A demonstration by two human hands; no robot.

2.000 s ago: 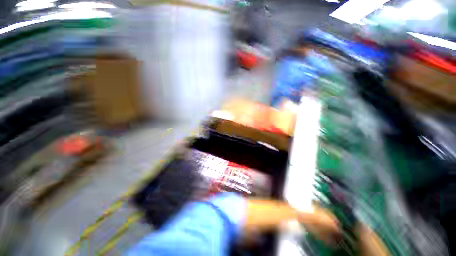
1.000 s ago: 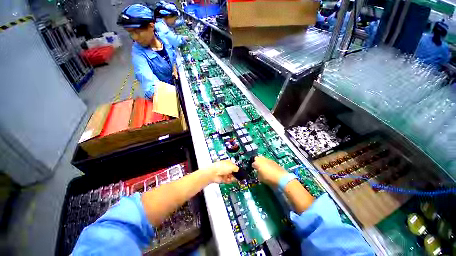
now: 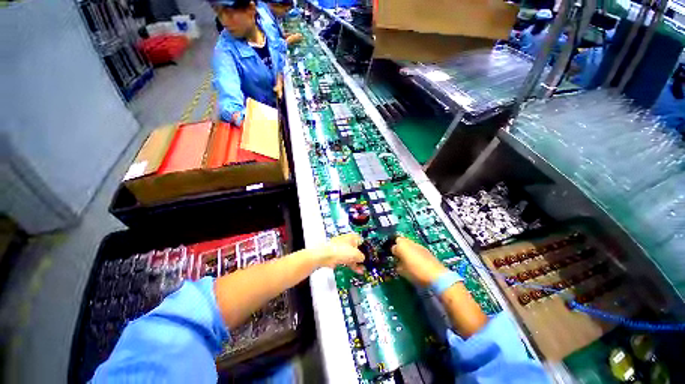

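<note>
A green circuit board (image 3: 402, 307) crowded with parts lies on the line in front of me. My left hand (image 3: 347, 252) and my right hand (image 3: 409, 259) are over it, fingertips facing each other, with dark chunky parts (image 3: 378, 253) between them. The fingertips have dark covers or touch the dark parts; I cannot tell whether either hand grips one. A red-copper toroidal inductor (image 3: 359, 214) stands on the board just beyond my hands, near grey blocks.
Left are a black tote (image 3: 90, 300) with clear trays of dark parts and a carton (image 3: 218, 178) with red dividers. Right are a shelf tray of silvery parts (image 3: 492, 214), a cardboard sheet of coils (image 3: 552, 322) and a blue coiled cord (image 3: 623, 321). A person stands beyond the carton.
The view has shifted, so the line and shelves sit slightly further right. Both hands remain at the dark parts on the board. The person beyond now has a hand at the carton's flap.
</note>
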